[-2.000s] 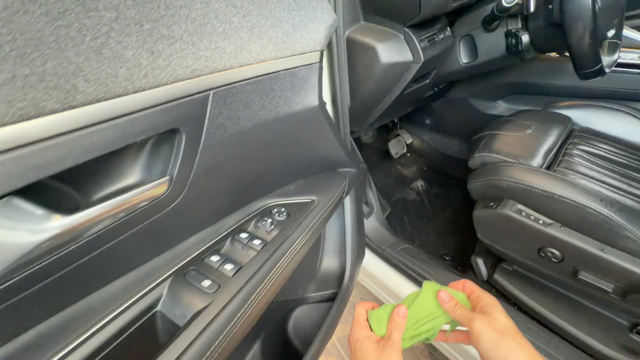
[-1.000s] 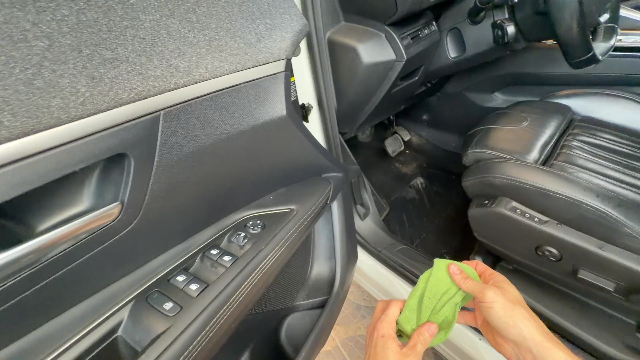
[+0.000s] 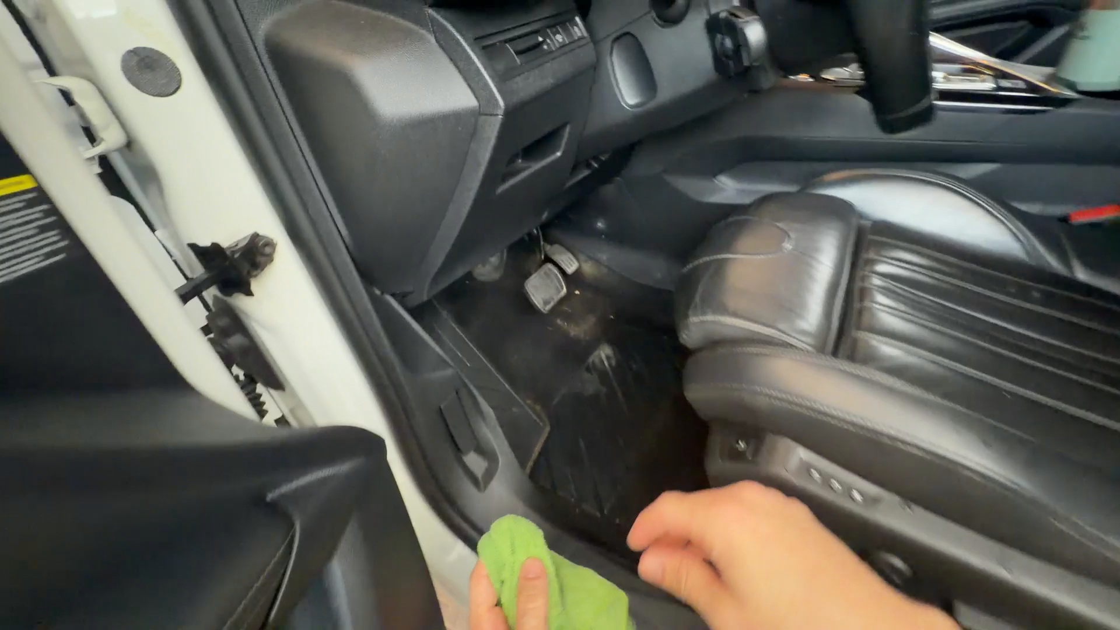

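At the bottom of the head view, my left hand (image 3: 528,599) holds a folded green microfiber cloth (image 3: 569,586), thumb across its front. Just right of it my right hand (image 3: 752,560) is off the cloth, with its fingers curled loosely and nothing seen between them. It is in front of the side trim of the black leather driver's seat (image 3: 962,350). Both hands are over the door sill (image 3: 507,503) area. Beyond them is the dusty black floor mat (image 3: 604,411) with pale marks.
The open door (image 3: 192,507) stands at the left, beside the white door pillar (image 3: 306,350) with its door check strap (image 3: 232,267). The brake pedal (image 3: 546,287) sits under the dashboard (image 3: 376,131). The steering wheel (image 3: 892,61) is at the upper right. A pale green object (image 3: 1092,52) shows at the top right corner.
My right hand has let go of the green cloth, which stays in my left hand. The view has swung right, toward the footwell and seat.
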